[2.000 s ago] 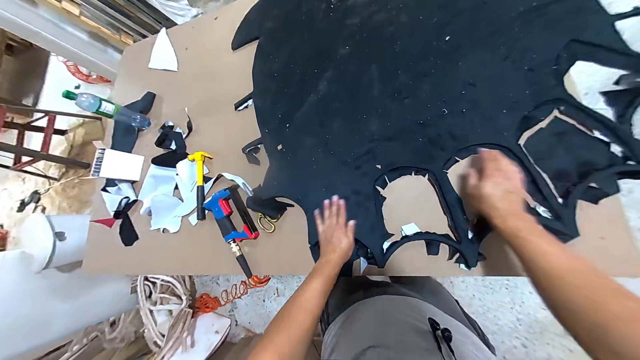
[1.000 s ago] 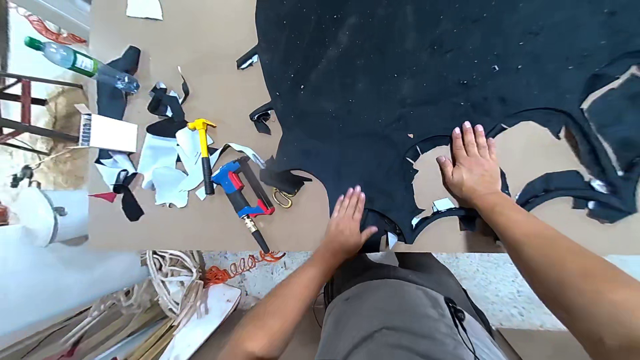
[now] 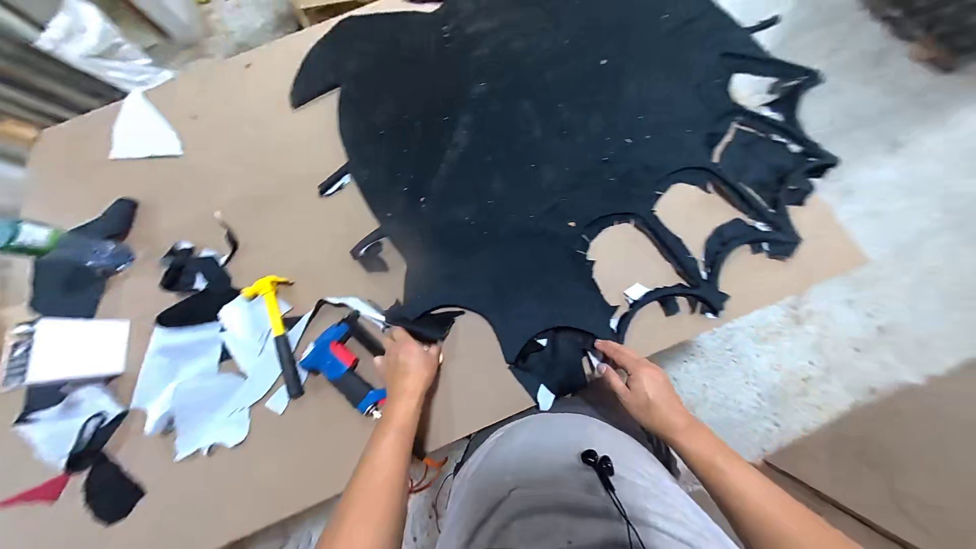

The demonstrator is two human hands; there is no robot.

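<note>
A large black sheet, fabric or leather, [image 3: 518,168] has curved cut-outs and loose strips along its edge. My left hand [image 3: 410,364] is lowered with curled fingers at a loose black flap [image 3: 431,324], just right of a blue, red and black air tool [image 3: 343,366]. A small bit of metal shows by its fingers; what it grips is hidden. My right hand [image 3: 640,381] pinches the sheet's near edge beside a dark folded scrap [image 3: 560,362]. Left of the air tool lies a yellow-headed hammer with a black handle [image 3: 276,328].
White and black scraps [image 3: 206,396] spread over the left of the board-topped table [image 3: 252,175]. A white box [image 3: 76,349] and a green-ended plastic bottle [image 3: 30,238] lie at the far left. Black earphones [image 3: 598,461] hang at my front. An orange hose [image 3: 427,473] runs below the table edge.
My left hand has moved left from the sheet's near edge to the black flap beside the air tool. My right hand has left the cut-out and come to the near edge. The view has shifted.
</note>
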